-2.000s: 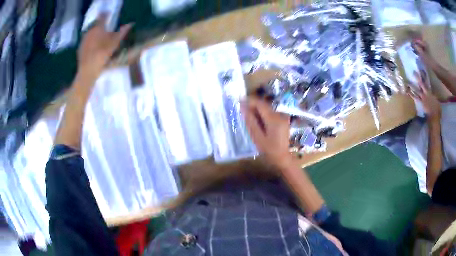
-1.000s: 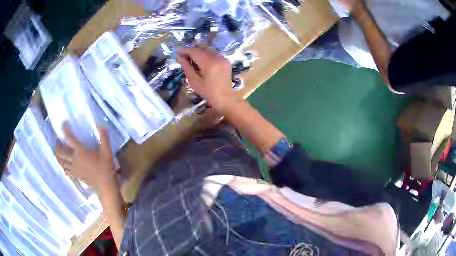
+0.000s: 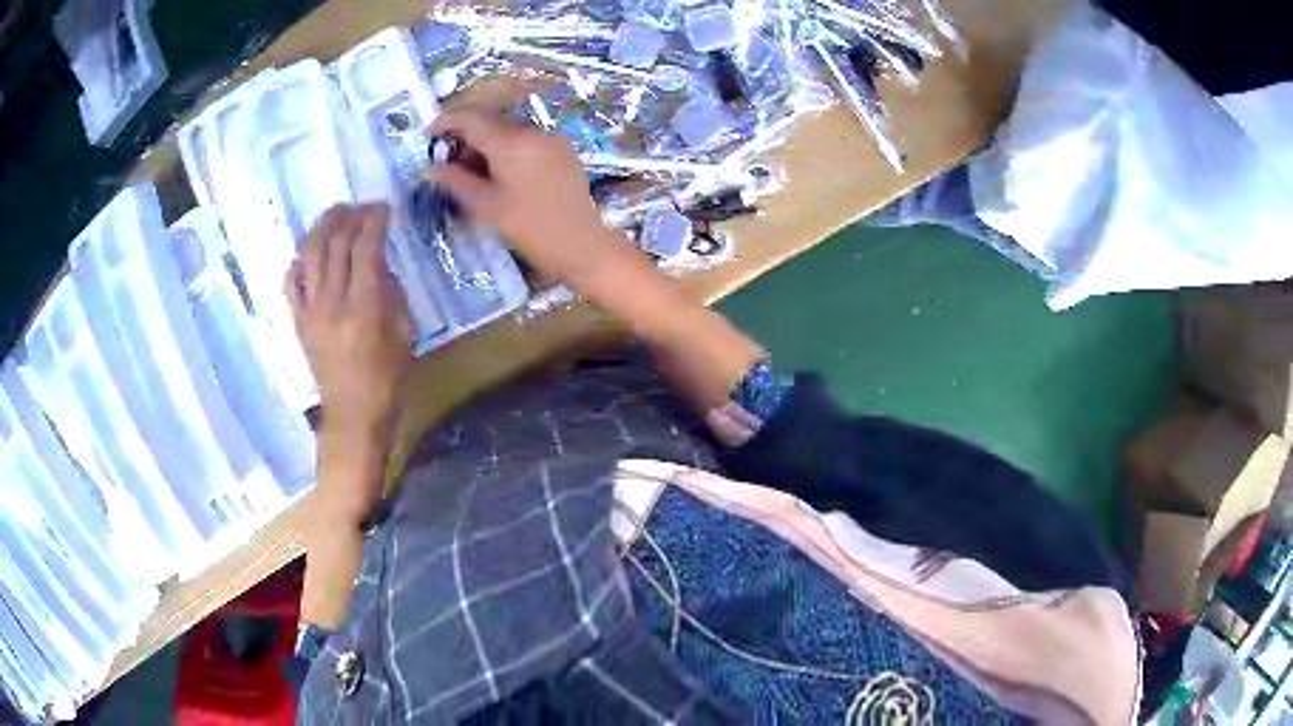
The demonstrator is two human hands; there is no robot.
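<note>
Translucent white blister trays (image 3: 277,156) lie side by side on the table. My right hand (image 3: 525,192) is over the rightmost tray (image 3: 461,291), with the fingers closed on a small dark looped piece, likely a short cable (image 3: 445,148). More dark pieces show blurred in that tray below the fingers. My left hand (image 3: 348,291) lies palm down across neighbouring trays, fingers close together, and no held item shows under it.
A pile of bagged slim parts and small clear square cases (image 3: 705,121) covers the upper middle of the brown table (image 3: 851,185). Overlapping trays fill the left. A red stool (image 3: 234,667) is below left, cardboard boxes (image 3: 1184,496) at right. A person's white garment (image 3: 1120,156) is upper right.
My right hand has moved from the pile's edge left to the rightmost tray, with a dark piece in its fingers. My left hand has moved up and right along the trays.
</note>
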